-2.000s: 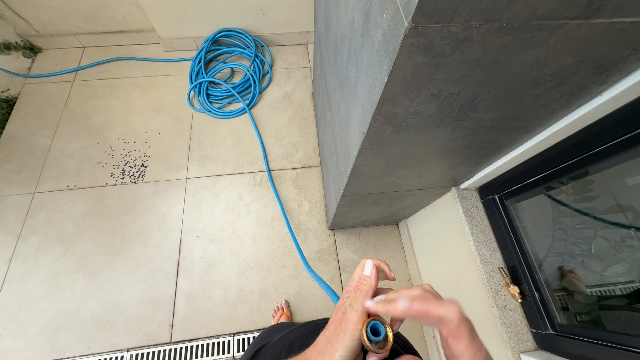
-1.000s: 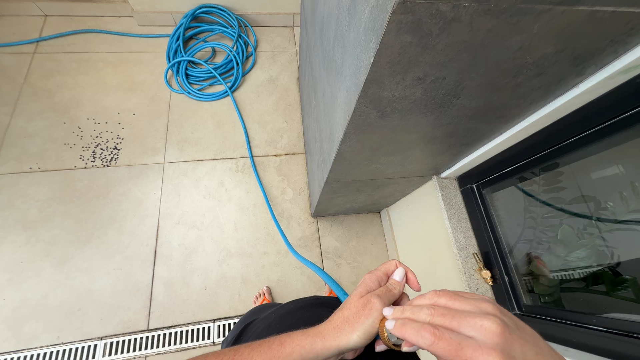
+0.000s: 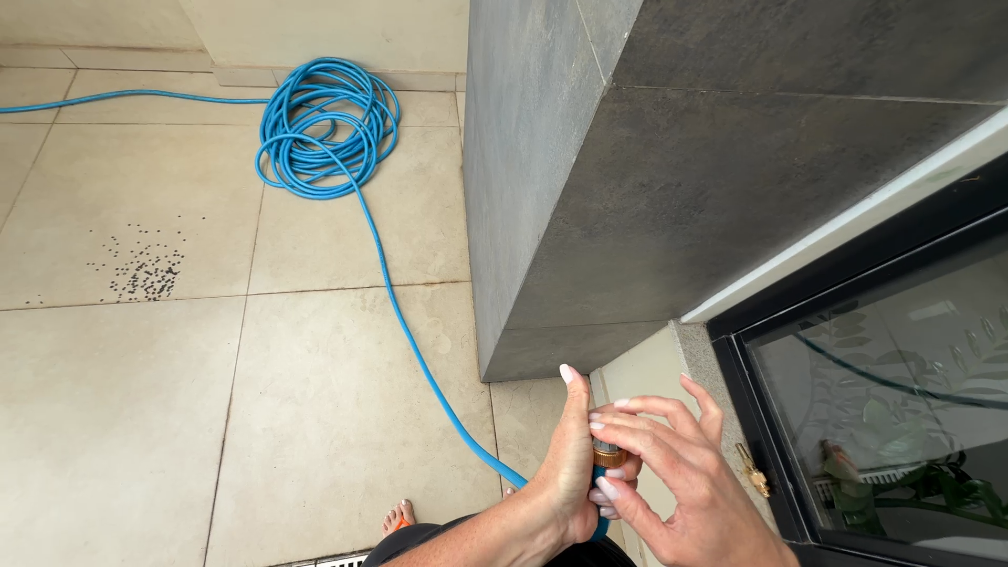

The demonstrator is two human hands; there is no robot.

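My left hand [image 3: 568,465] is closed around the end of a blue garden hose [image 3: 413,346], its thumb pointing up. On that hose end sits a brass-coloured ring fitting [image 3: 609,455] with a grey part above it. The fingertips of my right hand [image 3: 677,457] rest around the fitting, fingers over its top and thumb at its lower side; they partly hide it. From my hands the hose runs across the tiles to a loose coil [image 3: 327,130]. A brass hose nozzle or fitting [image 3: 753,472] lies on the stone sill to the right of my right hand.
A grey tiled pillar [image 3: 709,173] stands ahead, right of the coil. A black-framed window [image 3: 724,339] with a stone sill [image 3: 697,354] is at the right. Small dark pellets [image 3: 150,276] are scattered on the floor tiles at the left. A drain grate [image 3: 342,561] runs near my foot.
The fitting's open end faced the camera two seconds ago; now the fitting shows from the side. My right hand has shifted from over the fitting to its right side.
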